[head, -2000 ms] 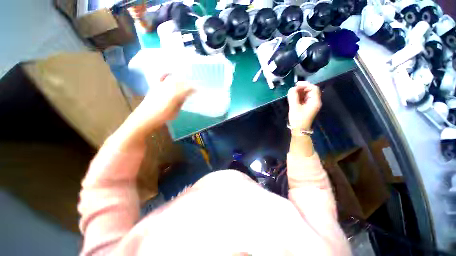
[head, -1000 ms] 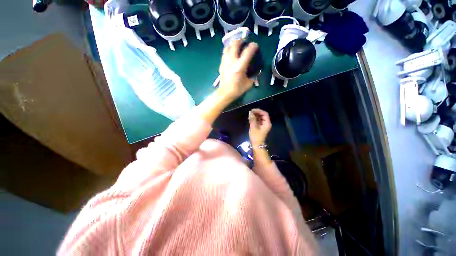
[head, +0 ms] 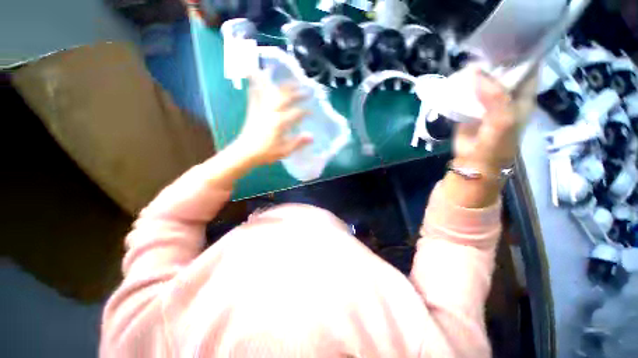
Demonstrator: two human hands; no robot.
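My left hand (head: 274, 126) is over a clear plastic tray (head: 322, 133) on the green mat (head: 245, 175). Its fingers are spread; blur hides whether they grip the tray. My right hand (head: 490, 122) is raised at the right and closed on a large pale plastic piece (head: 521, 35), blurred and partly cut off by the top edge. A white part (head: 451, 98) and a curved white cable (head: 364, 108) show beside this hand; I cannot tell whether it holds them. A white and black dome camera (head: 438, 127) stands below them.
Black dome cameras (head: 346, 45) stand in a row at the mat's back. A white unit (head: 240, 52) is at the left corner. Many cameras (head: 594, 133) lie heaped on the white table (head: 553, 231) at right. A large cardboard carton (head: 91, 105) is at left.
My left hand has left the camera it was on and is at the plastic tray. My right hand has risen to the right and now holds the pale piece. The view has shifted.
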